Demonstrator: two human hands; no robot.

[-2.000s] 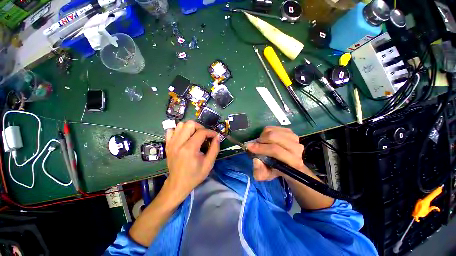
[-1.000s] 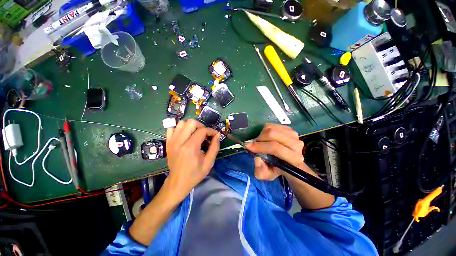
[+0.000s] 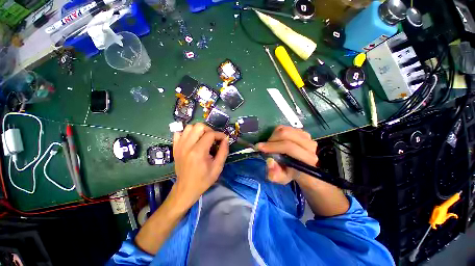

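Observation:
My right hand (image 3: 289, 155) holds the black soldering iron (image 3: 307, 169) like a pen, its thin tip pointing left at an open smartwatch module (image 3: 230, 134) at the bench edge. My left hand (image 3: 198, 156) is beside the module, thumb and forefinger pinched together; a fine strand (image 3: 125, 129) runs from the left to this hand. The fingers hide part of the module and the exact contact. A dark display screen (image 3: 248, 124) lies beside it. Several more open modules with screens and orange flex cables lie just beyond, one at the far end (image 3: 228, 72).
Right of the modules lie a white strip (image 3: 284, 108), a yellow-handled tool (image 3: 289, 67) and round black parts (image 3: 354, 77). A clear cup (image 3: 127, 54) stands at rear left. Left are a closed watch (image 3: 100, 102), test probes (image 3: 73, 158) and a white adapter (image 3: 13, 141). An orange-handled air gun (image 3: 444, 211) lies lower right.
My right hand and the soldering iron have shifted slightly, and the iron's rear end has risen a little. My left hand stays in nearly the same place.

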